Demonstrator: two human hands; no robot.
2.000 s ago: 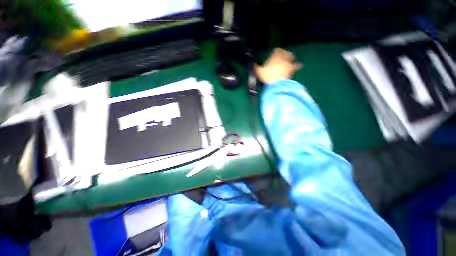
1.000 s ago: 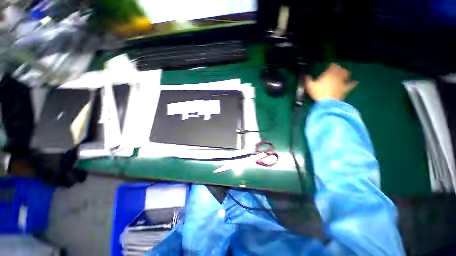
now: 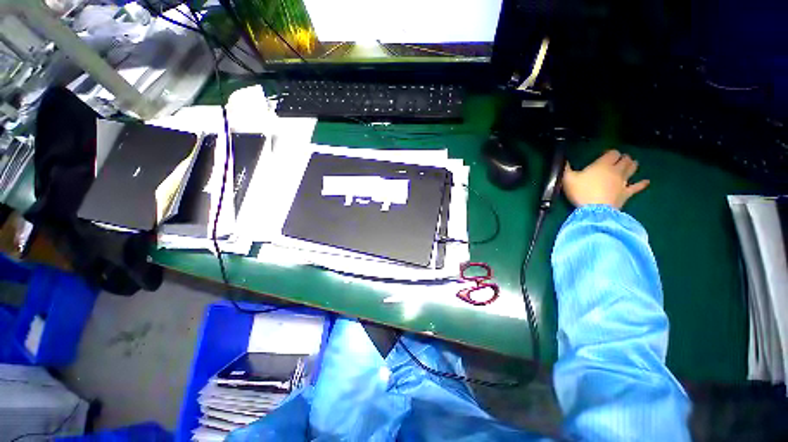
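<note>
My right hand (image 3: 603, 179) rests on the green bench top, fingers spread and empty, just right of the slim dark barcode scanner (image 3: 553, 177) with its cable. The black mouse (image 3: 505, 164) lies left of the scanner. A black panel (image 3: 367, 220) with white label pieces (image 3: 365, 190) on it lies on white sheets in front of me. The red-handled scissors (image 3: 478, 284) lie at its lower right; their blades are lost in glare. My left hand is not in view.
Keyboard (image 3: 371, 100) and monitor (image 3: 406, 30) stand behind. Black panels (image 3: 138, 177) with papers lie left, beside a dark-clad arm-like shape. A white-edged stack (image 3: 765, 276) is far right. A blue bin (image 3: 199, 371) with panels is on the floor. A thin cable (image 3: 226, 173) hangs across the left side.
The view has shifted, so the bench items appear farther right and the left stack shows more fully. My right hand stays beside the scanner, fingers spread. The picture is sharper.
</note>
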